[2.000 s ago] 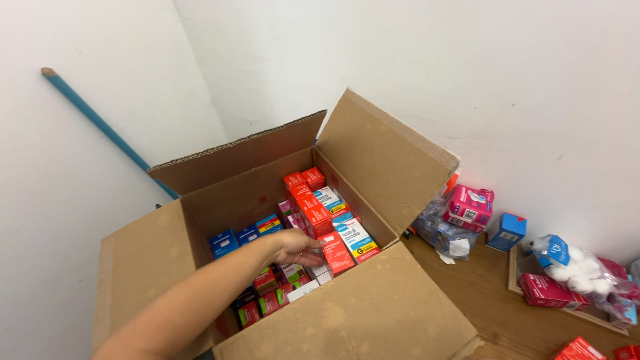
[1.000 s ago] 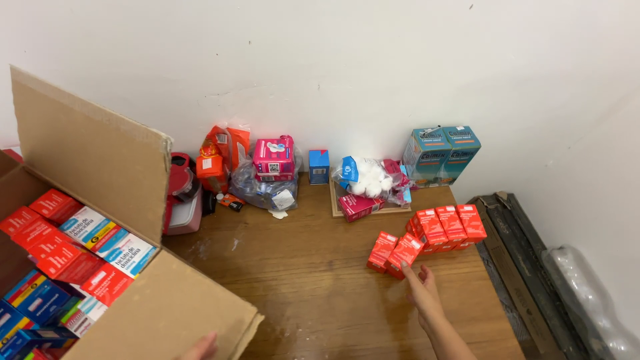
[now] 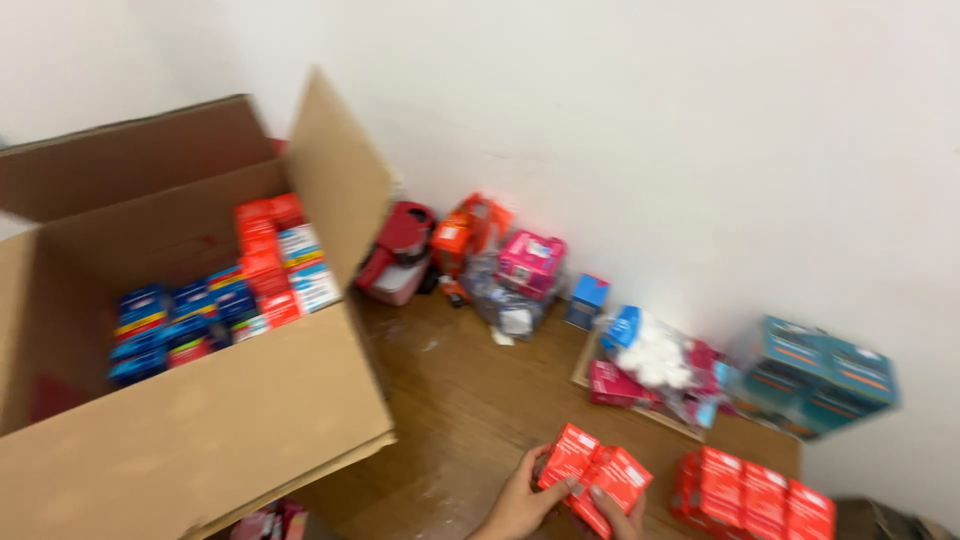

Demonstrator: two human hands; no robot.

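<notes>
Low in the view, my left hand (image 3: 525,495) grips a small red carton (image 3: 571,459) from its left side. My right hand (image 3: 622,517) holds a second red carton (image 3: 616,480) beside it, the two cartons touching at an angle. Just to the right, several like red cartons (image 3: 757,491) stand in a row on the wooden table (image 3: 442,420). At the left is a large cardboard box (image 3: 210,420) with raised flaps. Inside it are red cartons (image 3: 264,259), white-and-blue cartons (image 3: 309,274) and dark blue cartons (image 3: 142,322). The picture is somewhat blurred.
Along the white wall lie a red case (image 3: 401,240), an orange packet (image 3: 454,240), a pink package (image 3: 531,262) on a clear plastic bag (image 3: 502,300), and a blue carton (image 3: 586,300). Farther right are a wooden tray (image 3: 585,364) with cotton balls (image 3: 654,356) and teal boxes (image 3: 817,375).
A second ago my right hand was at two red cartons on the table; now both hands hold two red cartons. My left hand has moved from the box's edge to them.
</notes>
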